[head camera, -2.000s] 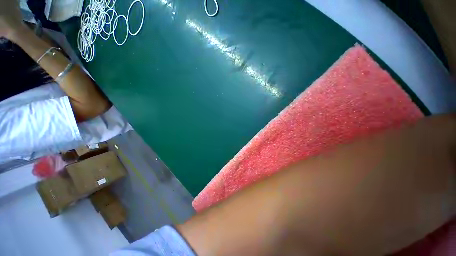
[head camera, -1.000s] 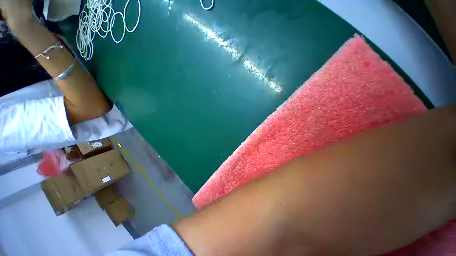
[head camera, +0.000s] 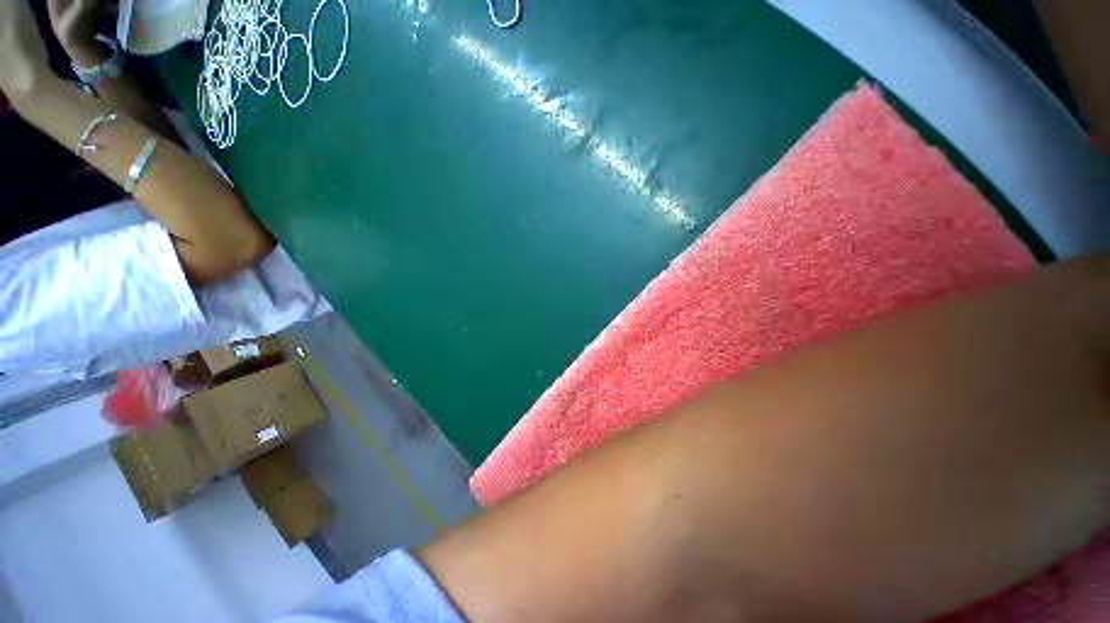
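A pink-red foam mat (head camera: 779, 280) with a rough surface lies on the glossy green worktop (head camera: 450, 243) in front of me. My bare forearm, with a light blue sleeve edge at its lower end, crosses the lower right of the picture over the mat and hides part of it. It appears to be my left arm; its hand lies beyond the right edge or is not visible. My right hand is not in view. A blurred skin-coloured patch shows at the top right corner.
Tangled thin white loops (head camera: 250, 55) lie at the worktop's upper left, one small loop (head camera: 504, 10) apart. A neighbouring person's arm (head camera: 183, 201) with bracelets is at left, near a whitish box (head camera: 164, 24). Brown cartons (head camera: 256, 414) stand on the floor. A pale rail (head camera: 962, 110) borders the belt.
The neighbour's forearm and hands have shifted slightly, and a second hand shows at upper left. The view has moved a little. My forearm stays over the mat.
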